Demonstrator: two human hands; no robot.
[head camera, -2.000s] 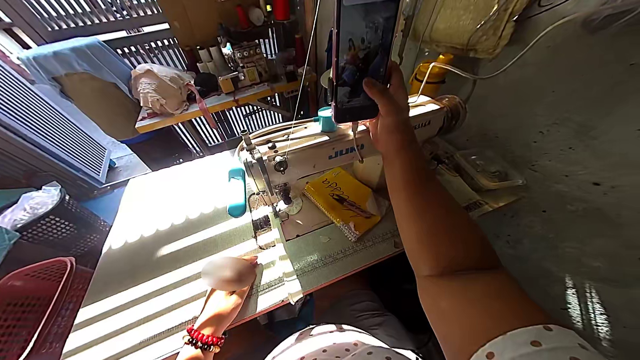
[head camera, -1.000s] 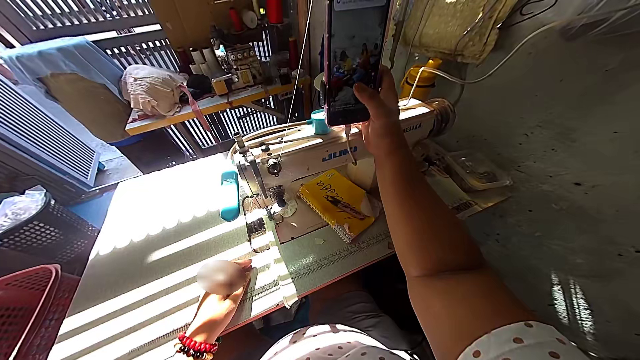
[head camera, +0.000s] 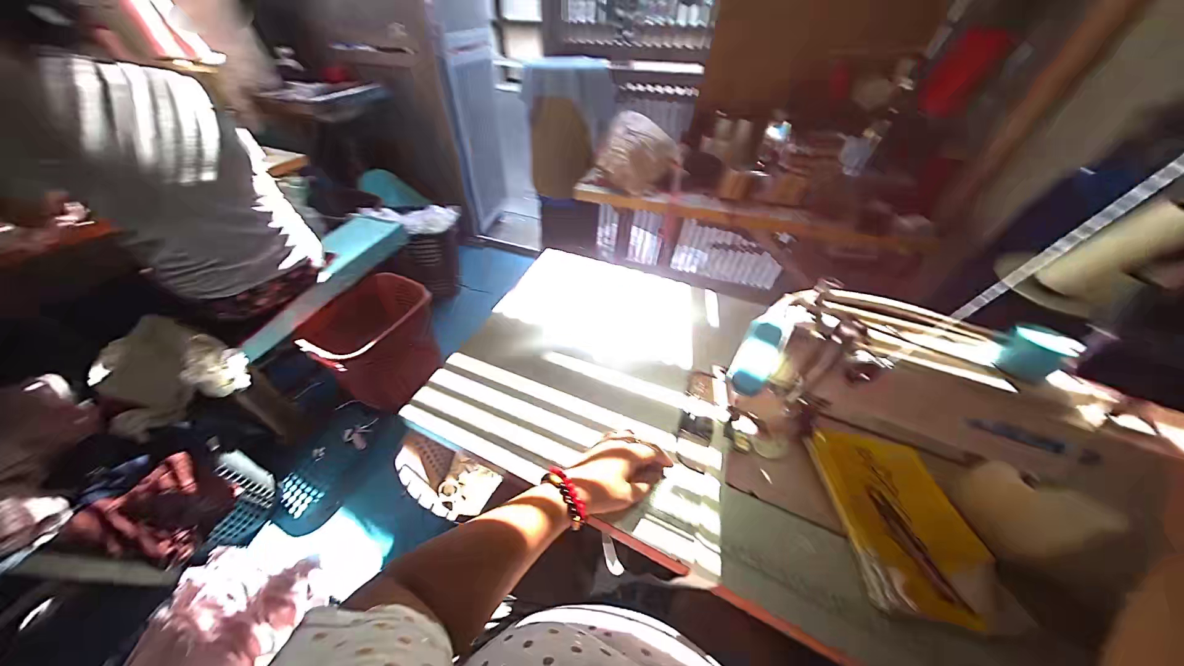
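Note:
My left hand, with red beaded bracelets at the wrist, rests on the sunlit sewing table near its front edge. Its fingers look curled; whether anything is under them is hidden. To its right stands an industrial sewing machine, blurred, with a turquoise object by its head and a turquoise cup on top. A yellow booklet leans against the machine's front. My right hand is out of view; only a blurred bit of skin shows at the lower right edge.
A person in a grey top sits at the upper left. A red plastic basket stands left of the table, with piles of cloth below. Behind is a wooden shelf with thread spools and a wrapped bundle.
The view has swung left. My right hand, holding a smartphone above the machine in the earlier frames, has left the view. My left hand still rests on the table.

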